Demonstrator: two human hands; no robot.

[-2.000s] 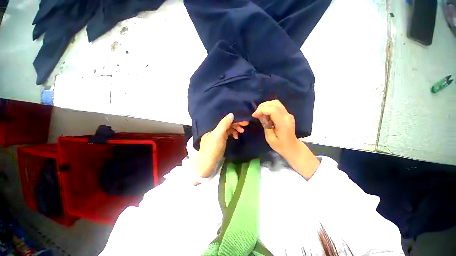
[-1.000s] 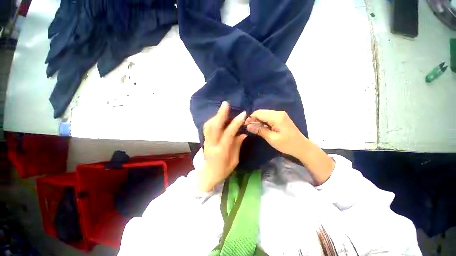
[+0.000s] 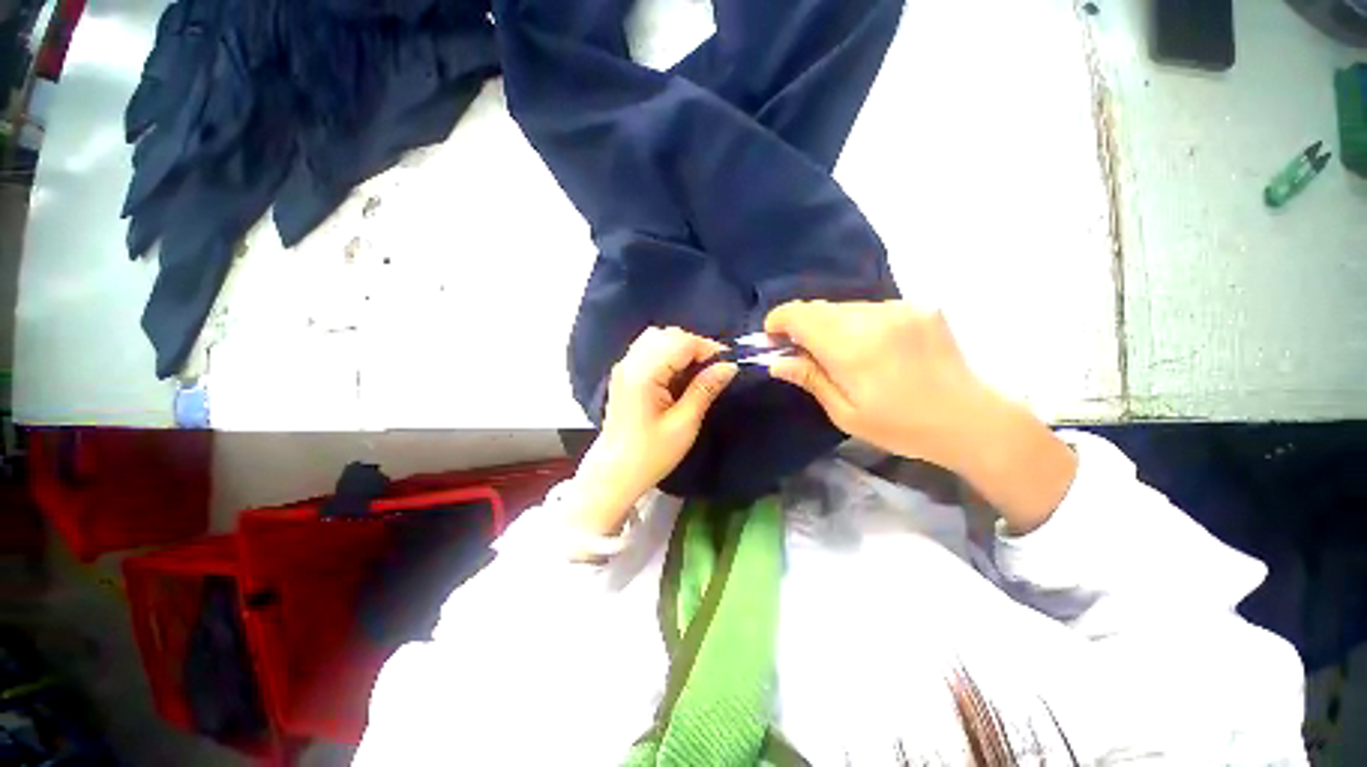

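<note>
Navy trousers (image 3: 675, 165) lie on the whitish table, their two legs crossed and pointing away from me, the wide end gathered at the table's near rim. My left hand (image 3: 657, 402) pinches the cloth near the wide end between thumb and fingertips. My right hand (image 3: 885, 378) is closed on small metal snips (image 3: 762, 349), seen as a bright silver glint between thumb and fingers. The blade tips are close to my left fingertips at the cloth. The cloth edge under my fingers is partly hidden.
A heap of navy garments (image 3: 285, 120) lies at the table's upper left. Red crates (image 3: 300, 629) with dark cloth stand on the floor at left. A black phone (image 3: 1193, 33) and a small green-handled object (image 3: 1294, 176) lie at the right of the table (image 3: 990, 300).
The metal glint between my right fingers now shows clearly. My left hand has changed from spread fingers to a pinch. The wide end has been gathered more tightly.
</note>
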